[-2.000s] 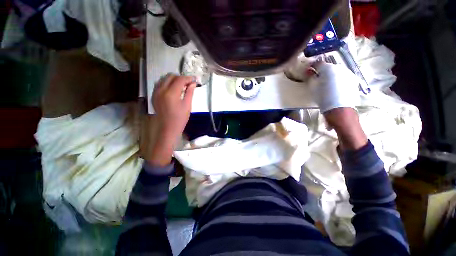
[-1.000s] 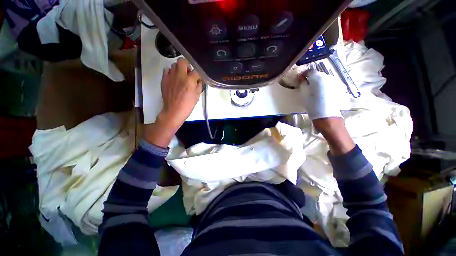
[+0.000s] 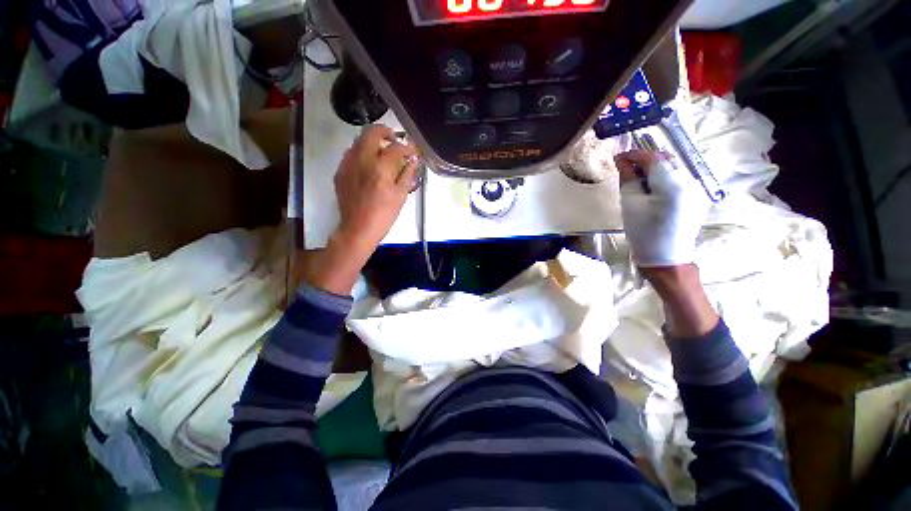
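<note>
My left hand (image 3: 372,190) is bare, over the left button well, which it mostly covers; its fingers are bent and I cannot tell what they hold. My right hand (image 3: 661,212), in a white covering with bare fingertips, is at the right edge of the right button well (image 3: 589,160), filled with whitish bits; any button in its fingers is too small to tell. The round sewing point (image 3: 493,198) lies between the hands with no cloth on it. A cream-white garment piece (image 3: 469,329) lies across my lap.
The machine's control panel (image 3: 504,85) with red digits overhangs the table (image 3: 559,213). A phone (image 3: 627,105) and metal rods in a holder (image 3: 691,155) are at right. Cloth heaps lie left (image 3: 190,329) and right (image 3: 769,259). A cable (image 3: 425,220) hangs over the front edge.
My left hand has moved from the left well's near edge onto it. My right hand has drawn back slightly from the right well, showing more whitish bits. The panel's red digits have come into view.
</note>
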